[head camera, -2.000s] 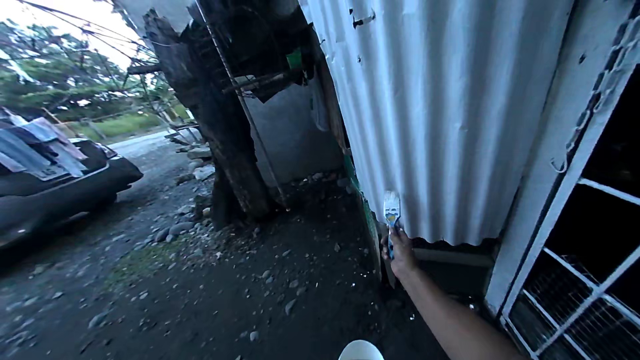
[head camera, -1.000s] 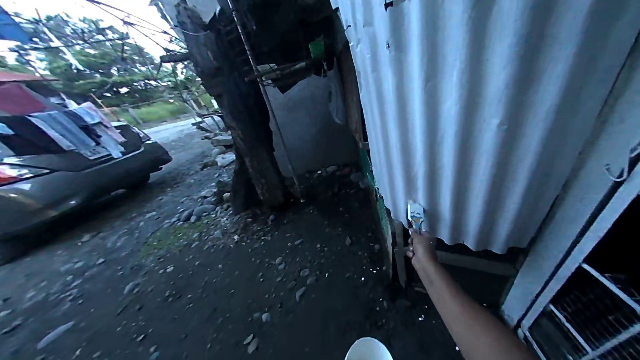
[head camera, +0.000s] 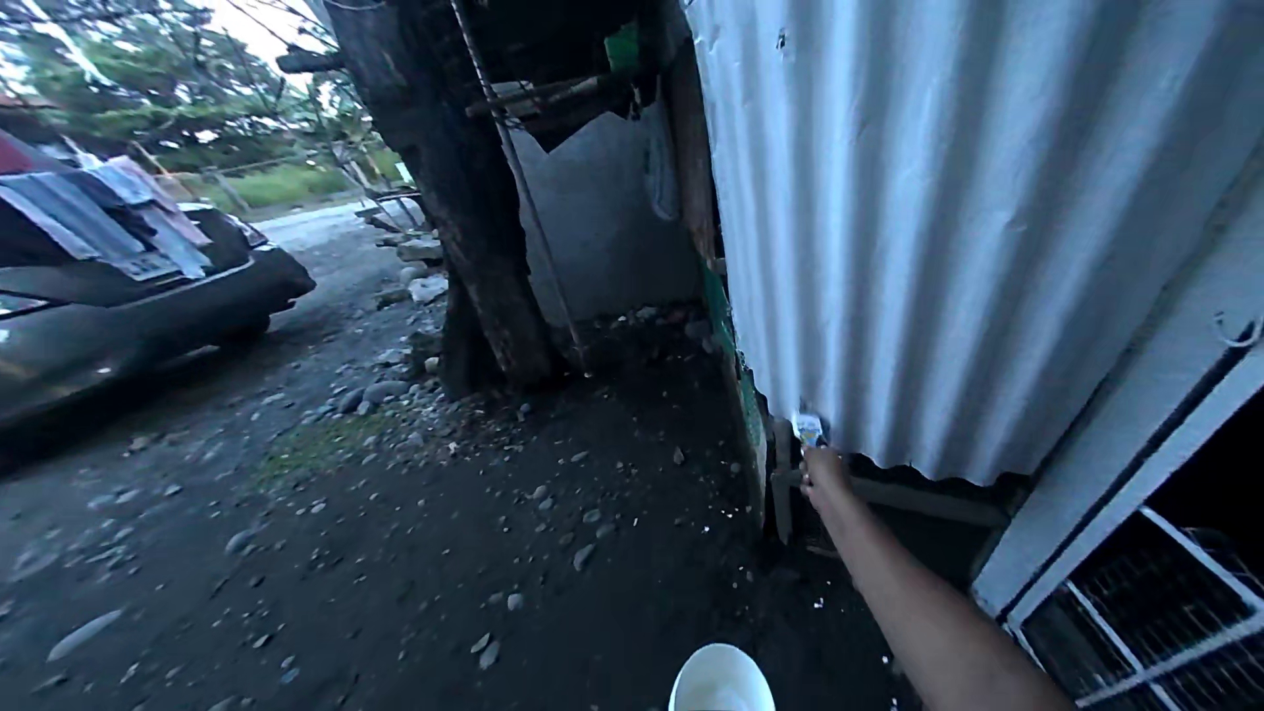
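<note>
My right hand (head camera: 825, 472) is closed on the handle of a paintbrush (head camera: 808, 428), its arm reaching up from the lower right. The bristles are at the lower left edge of a white corrugated metal sheet (head camera: 928, 237), and bear white paint. Below, at the bottom edge of the view, is a white container (head camera: 722, 675), partly cut off, with something pale inside. My left hand is out of view; whether it holds the container does not show.
A dark tree trunk (head camera: 484, 217) with a thin pole (head camera: 538, 212) leaning by it rises at centre left. A car (head camera: 148, 306) with cloths over it stands at the left. Stones (head camera: 583, 558) lie on the dark ground. A metal-framed grille (head camera: 1136, 632) is at the lower right.
The brush in my right hand has moved down to the bottom left edge of the corrugated sheet. The view has shifted somewhat.
</note>
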